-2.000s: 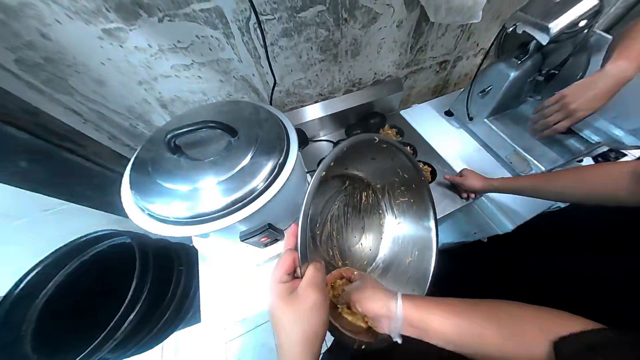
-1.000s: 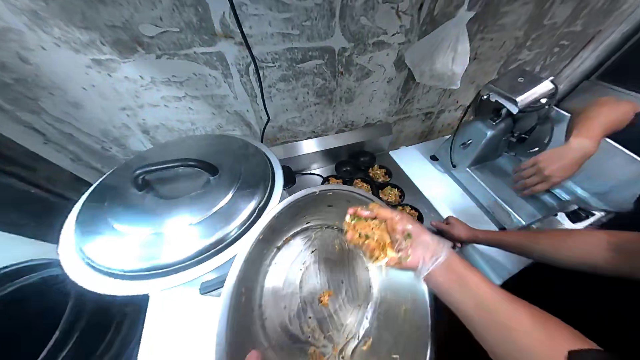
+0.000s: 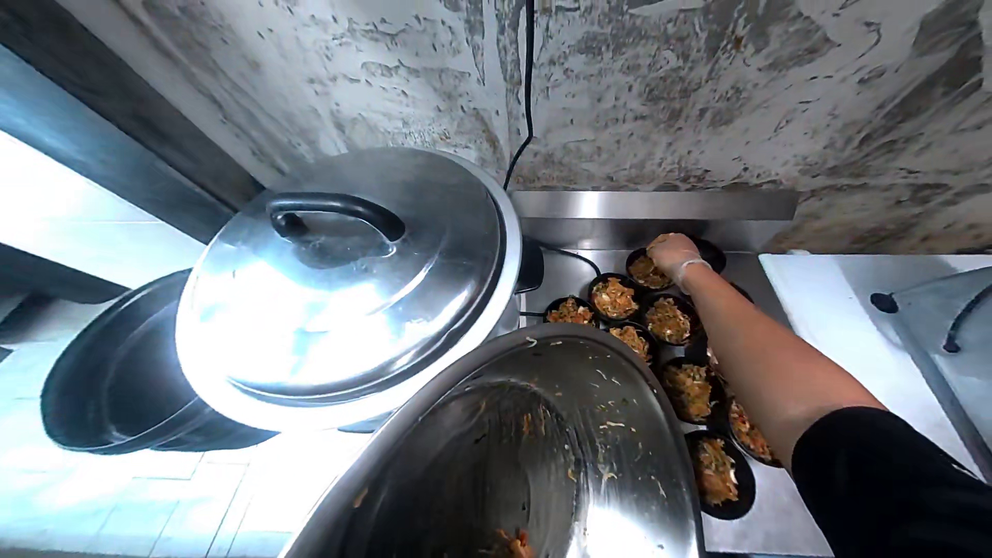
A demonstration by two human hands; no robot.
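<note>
My right hand [image 3: 673,254], in a clear glove, reaches over a small black bowl [image 3: 634,271] near the back of the steel counter, at the shredded food [image 3: 648,273] in it. Its fingers point down and are partly hidden, so whether they hold food cannot be told. Several more black bowls with shredded orange and green food [image 3: 714,469] stand below and beside my forearm. A large steel mixing bowl [image 3: 620,372] tilts in the foreground, with shreds stuck to its wall and a small clump [image 3: 514,544] at the bottom edge. My left hand is out of view.
A big round steel cooker with a black-handled lid [image 3: 434,232] stands left of the black bowls. Dark round tubs [image 3: 77,372] are at the far left. A steel ledge [image 3: 651,205] runs along the stained wall, where a black cord [image 3: 529,77] hangs. A white board [image 3: 814,310] lies right.
My right hand has moved from above the mixing bowl, where it held shredded food, to a black bowl at the back. The other person's hands and the slicer have left the view, which has shifted.
</note>
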